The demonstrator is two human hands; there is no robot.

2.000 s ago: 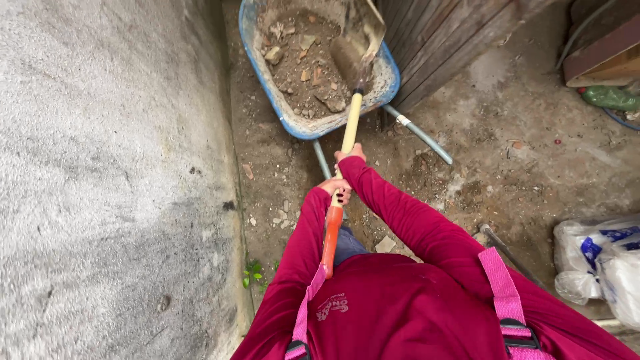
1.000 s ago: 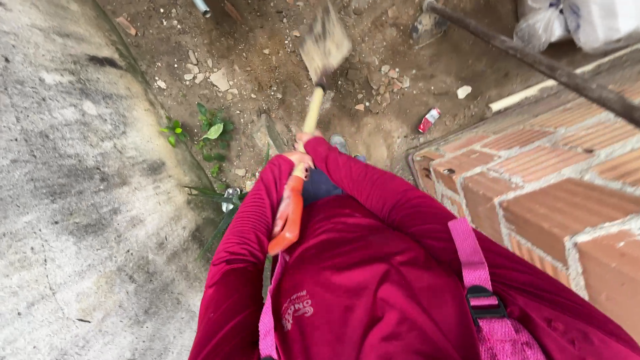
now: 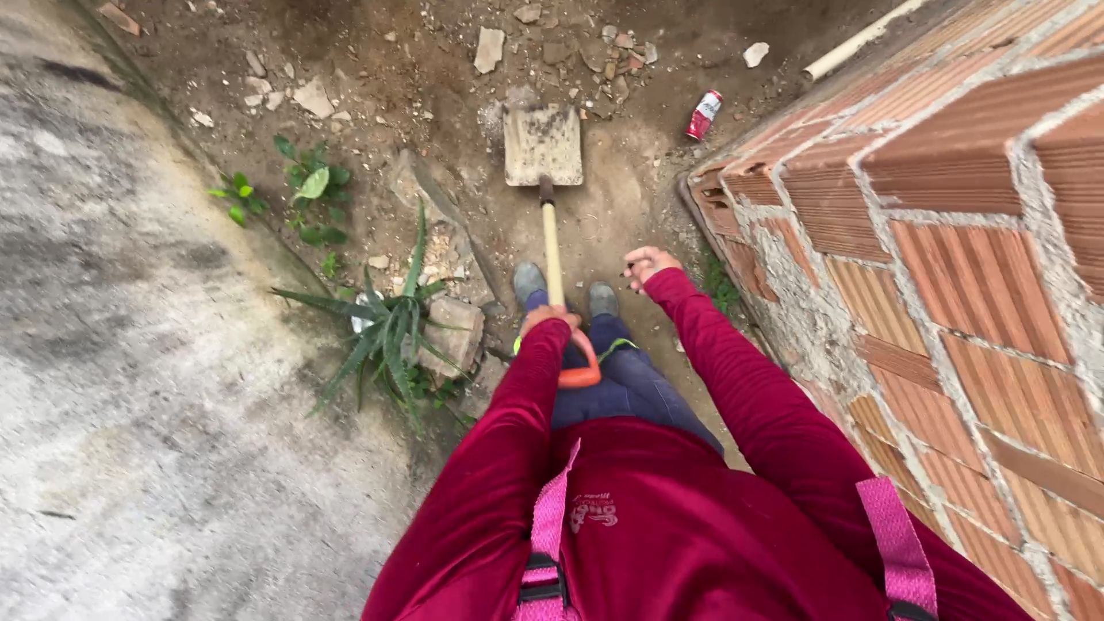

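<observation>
My left hand (image 3: 549, 320) grips the shovel (image 3: 553, 250) where its pale wooden shaft meets the orange D-handle. The square, dirt-crusted blade points away from me and lies at the ground, with no heap of soil on it. Out to the right, my right hand (image 3: 649, 266) is off the shovel, its fingers loosely curled and holding nothing that I can see. Both my boots stand on the dirt below, on either side of the shaft.
A rough plastered wall (image 3: 129, 388) runs along the left, a hollow-brick wall (image 3: 966, 216) along the right. An aloe plant (image 3: 398, 332) grows beside a broken block (image 3: 452, 335). A crushed red can (image 3: 705, 115), rubble pieces (image 3: 488, 50) and a pale pipe (image 3: 862, 39) lie ahead.
My right hand has let go of the shovel and moved out to the right. The view has swung away from the blue wheelbarrow, where the blade was two seconds ago.
</observation>
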